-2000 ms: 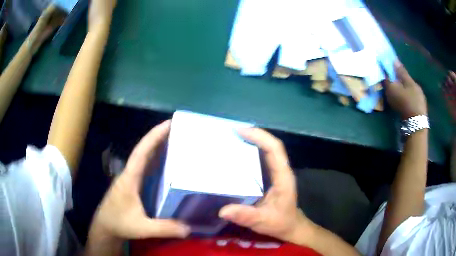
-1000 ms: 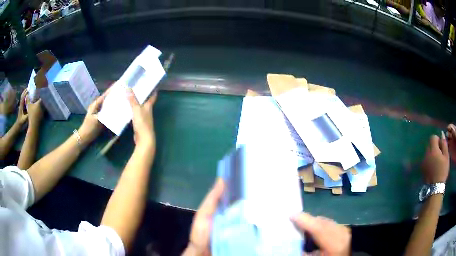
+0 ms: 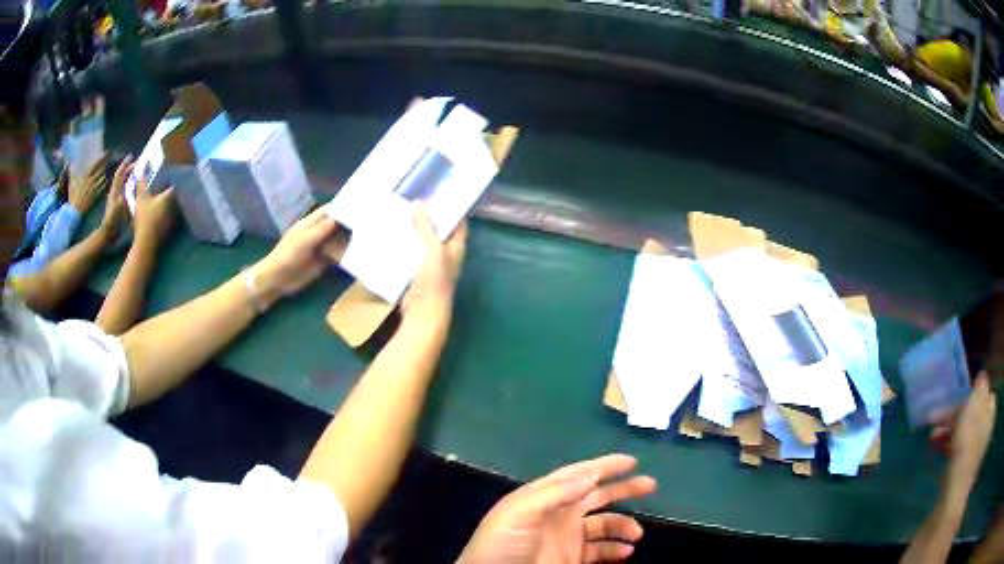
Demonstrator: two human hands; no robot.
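Note:
My left hand (image 3: 561,512) is at the bottom centre, cut off at the wrist. It is empty, with its fingers apart and pointing right, in front of the bench edge. My right hand is not in view. An overlapping pile of white and light blue carton blanks (image 3: 666,342) with brown edges lies on the green bench (image 3: 528,375), up and to the right of my left hand. The top blank (image 3: 743,308) shows a printed dark cylinder. The carton that my hands held is not in view.
The left neighbour's hands hold a white carton (image 3: 380,220) with brown flaps above the bench. Beyond stand an upright carton (image 3: 264,182) and an open-topped one (image 3: 204,198). At the right, another person's hand (image 3: 971,424) is by a light blue carton piece (image 3: 936,369). A raised rail runs behind.
The view has turned left. The carton has left my hands and the picture; my left hand is now open and my right hand is out of view. The left neighbour's carton shows its brown flaps.

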